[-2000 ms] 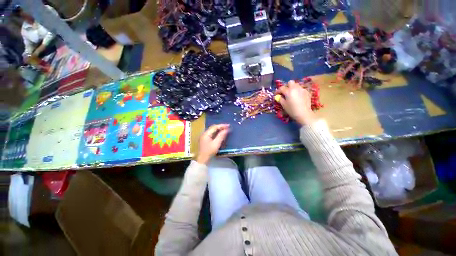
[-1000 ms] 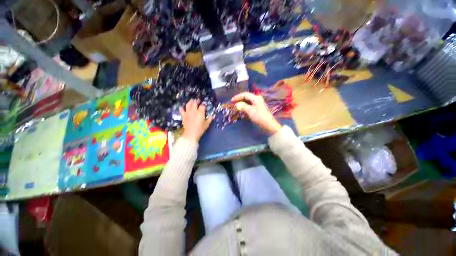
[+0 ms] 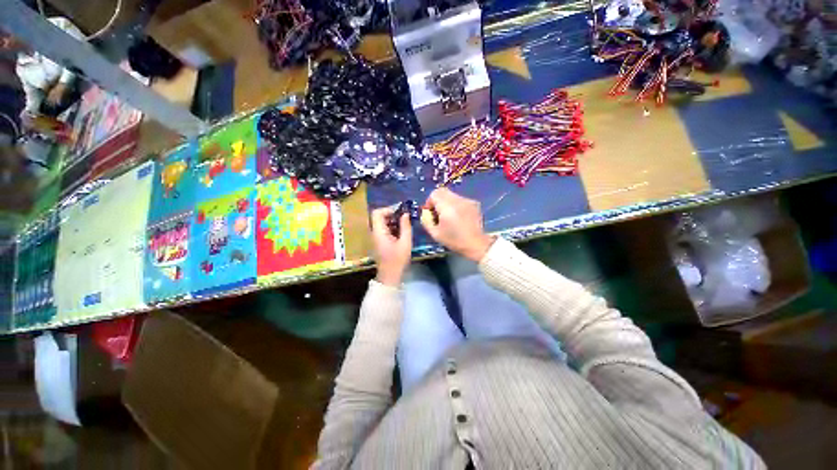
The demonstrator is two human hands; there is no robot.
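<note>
My left hand (image 3: 392,240) holds a small black wired part (image 3: 401,213) at its fingertips over the bench's front edge. My right hand (image 3: 453,223) is close beside it, thumb and fingers pinched, with a small yellow spot (image 3: 427,214) at the fingertips. Whether it grips a lead is too small to tell. A dark heap of black parts (image 3: 340,119) with pale specks lies left of the silver-white bench machine (image 3: 445,69). Red-ended wire leads (image 3: 541,138) lie in a bundle right of it, with looser leads (image 3: 468,150) in front of it.
A red-black wire tangle (image 3: 663,41) lies at the back right, and darker heaps (image 3: 321,27) lie behind the machine. Bright printed panels (image 3: 216,234) cover the bench at left. A cardboard box with clear bags (image 3: 734,262) stands under the right bench edge. Part of a person (image 3: 41,78) shows far left.
My left hand has left the dark heap and come back toward me with a black part. My right hand has moved from the leads to beside it. The view has also shifted.
</note>
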